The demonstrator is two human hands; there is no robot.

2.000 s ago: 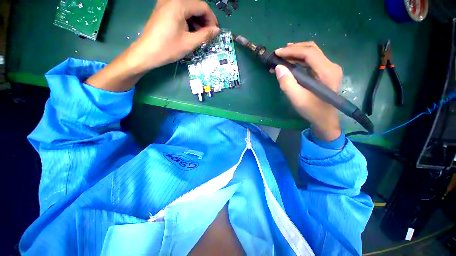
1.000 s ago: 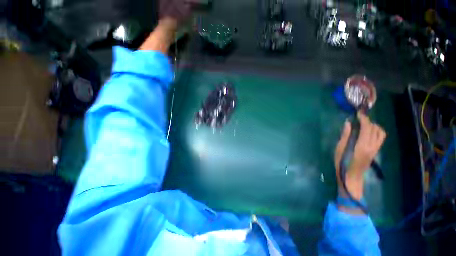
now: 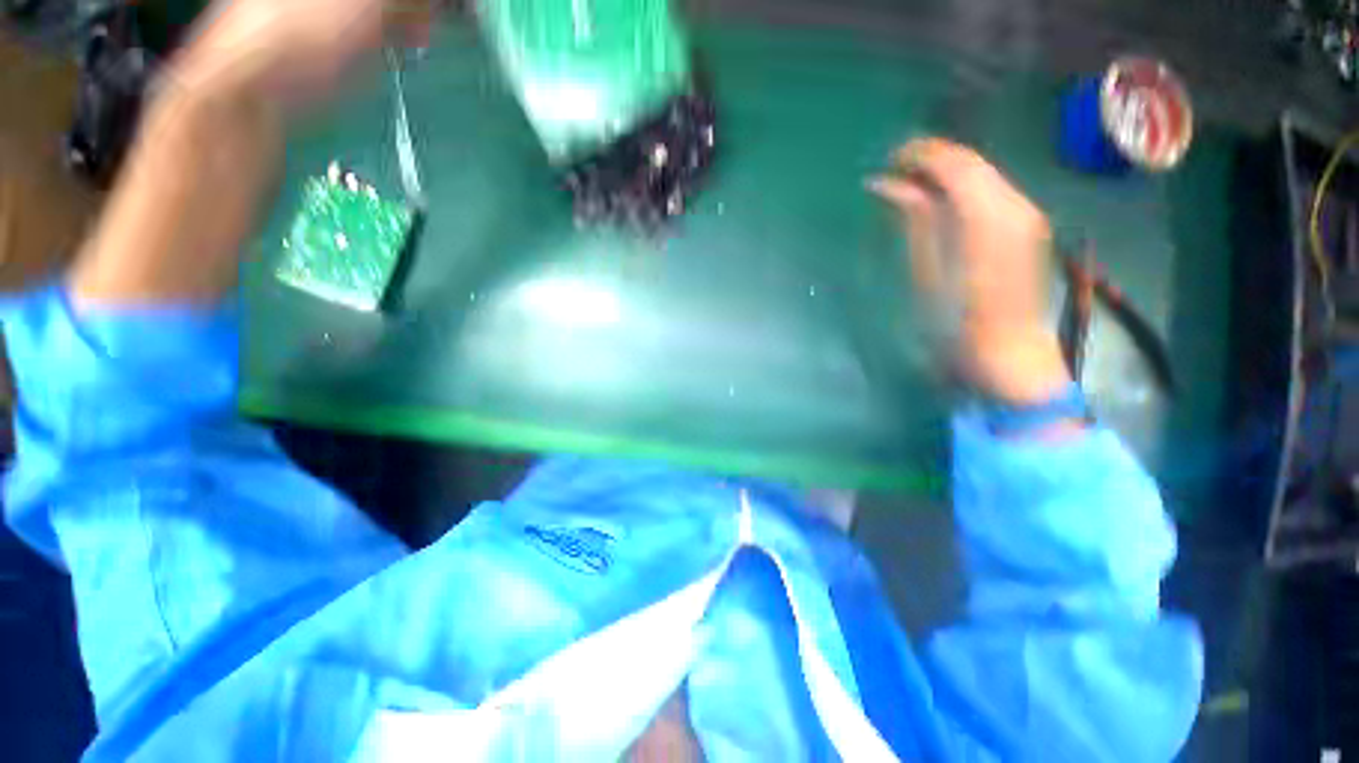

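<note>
My left hand (image 3: 283,52) is at the upper left, blurred and partly cut by the top edge; whether it holds anything cannot be told. My right hand (image 3: 976,261) is over the right of the mat with fingers curled; no soldering iron shows in it, and its fingertips are too blurred to read. A green circuit board (image 3: 346,242) lies at the left of the mat. A large, blurred bright green thing (image 3: 589,67), perhaps another board, reaches in from the top edge beside the dark component pile (image 3: 648,172). A thin silvery strand (image 3: 403,127) shows near the left board.
The green mat (image 3: 656,350) has a bright reflection. Pliers (image 3: 1110,306) lie beyond my right wrist. A round blue-sided container (image 3: 1145,115) stands far right. A dark-framed rack (image 3: 1319,358) is at the right edge, and a dark unit (image 3: 112,90) at the upper left.
The populated board has left the middle of the mat near the front edge. The iron is no longer seen in my right hand. My left hand has moved left, and my right hand has left the round container.
</note>
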